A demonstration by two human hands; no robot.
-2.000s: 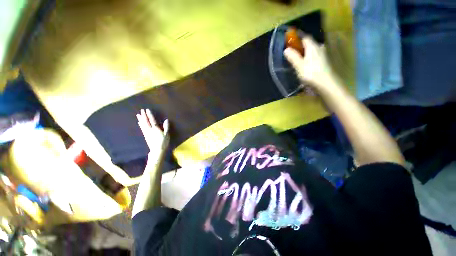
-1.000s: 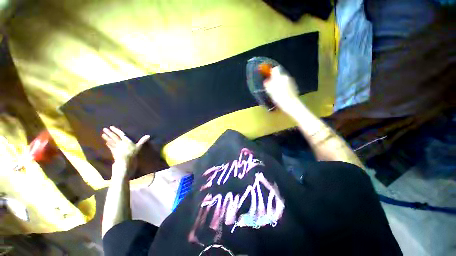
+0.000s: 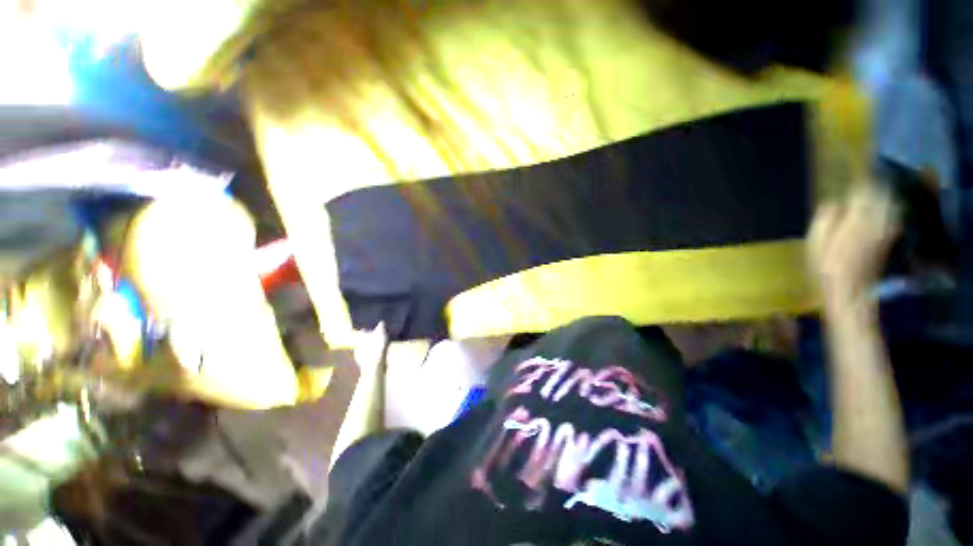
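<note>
The black trousers (image 3: 597,208) lie flat across the yellow cover, with the narrow end at right and the wide end at left. My left hand (image 3: 370,347) is at the near left corner, its fingers closed on the fabric edge beside small creases. My right hand (image 3: 854,240) is blurred at the right end of the yellow, beyond the narrow end. A dark shape lies just right of it; whether this is the iron, and whether the hand holds it, cannot be told.
The yellow table cover (image 3: 662,288) shows around the trousers. A dark garment (image 3: 763,32) lies at the far edge. Pale blue cloth (image 3: 918,128) is at right. A smaller yellow-covered shape (image 3: 203,299) stands at left, near a red object (image 3: 280,265). The view is blurred.
My right hand has moved right, off the trousers, and the iron is no longer on them. My left hand has gone from spread open over the wide end to its near edge. The view has shifted.
</note>
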